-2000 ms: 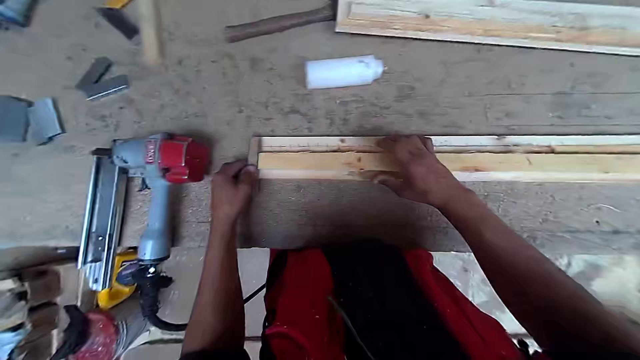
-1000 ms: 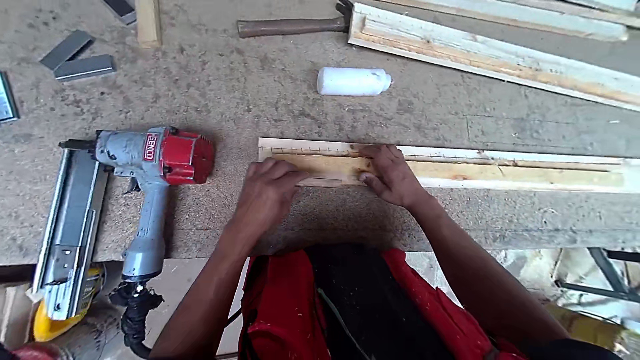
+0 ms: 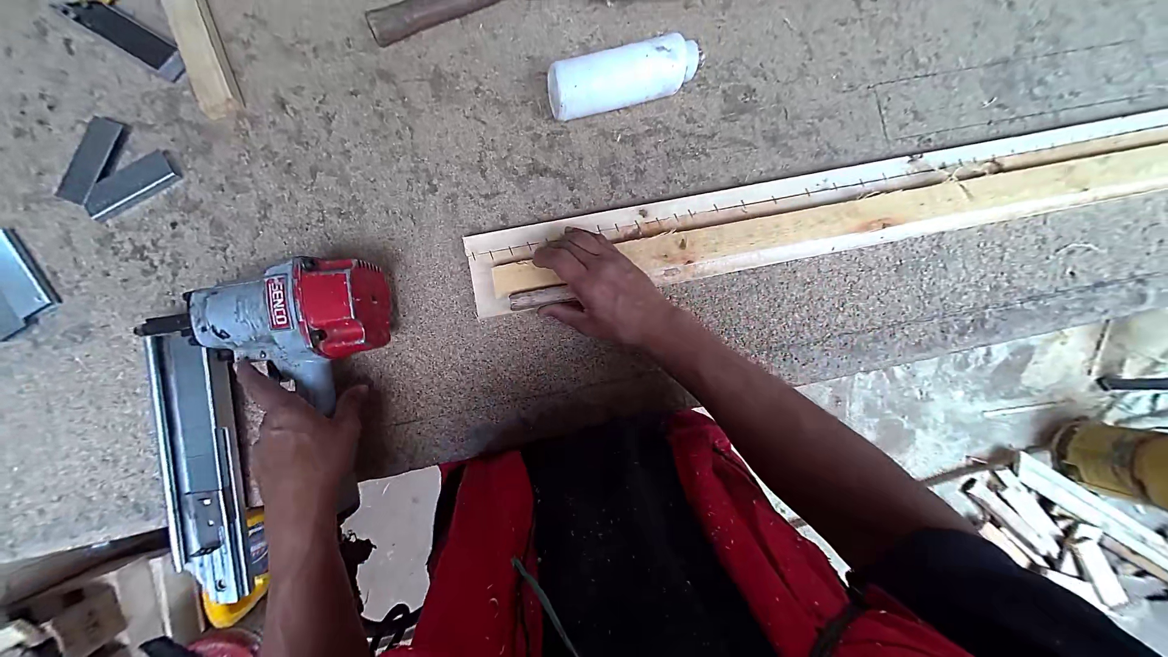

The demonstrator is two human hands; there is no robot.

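Note:
My left hand is on the handle of a grey and red Senco pneumatic nailer, which lies on its side at the left of the workbench. My fingers are around the grip near the trigger. My right hand grips the stacked wooden strips near their left end. A narrow strip lies on a wider pale board with a row of short marks along its far side. A short thin piece of wood lies along the near edge, partly under my right fingers.
A white plastic bottle lies beyond the board. Strips of collated fasteners and a wood piece are at the upper left. A wooden handle shows at the top. Wood offcuts lie below the bench's near edge.
My left hand has left the board and moved left onto the nailer's handle. My right hand is now close to the board's left end. The view has shifted and tilted.

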